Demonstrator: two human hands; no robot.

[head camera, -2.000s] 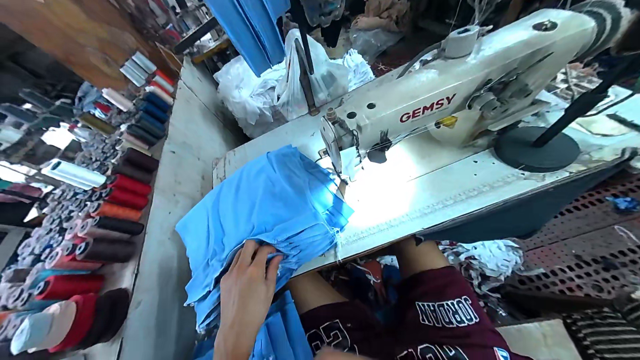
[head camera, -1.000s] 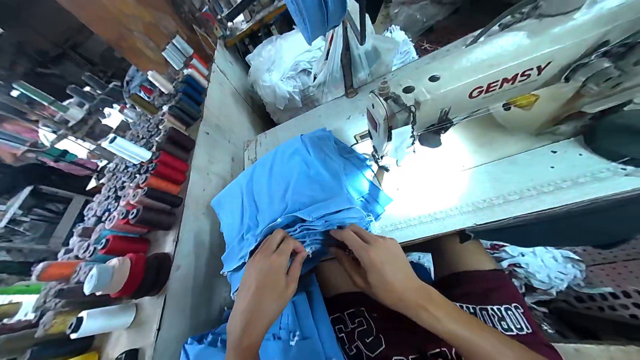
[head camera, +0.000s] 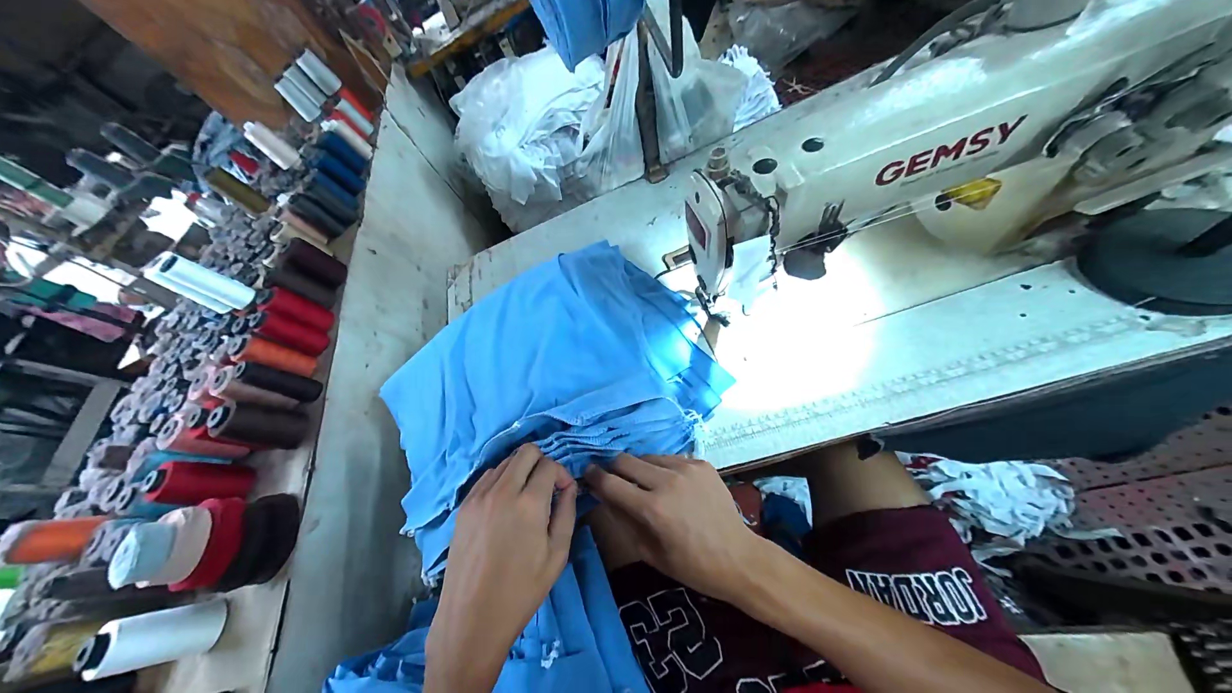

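Note:
A stack of light blue fabric pieces lies on the white sewing machine table, left of the needle area of a Gemsy sewing machine. At the stack's near edge, my left hand pinches the folded layers between thumb and fingers. My right hand grips the same edge just beside it, its fingertips partly hidden in the folds. More blue fabric hangs below the table edge over my lap. The machine's lamp lights the stack's right corner.
Thread spools in many colours stand beyond a pale board on the left. Behind the table are plastic bags of white cloth and a hanging blue cloth. A dark round base sits at the right; white scraps lie below.
My right hand, mostly out of view two seconds ago, has come to the stack's near edge beside my left hand. Both hands have stayed there since one second ago.

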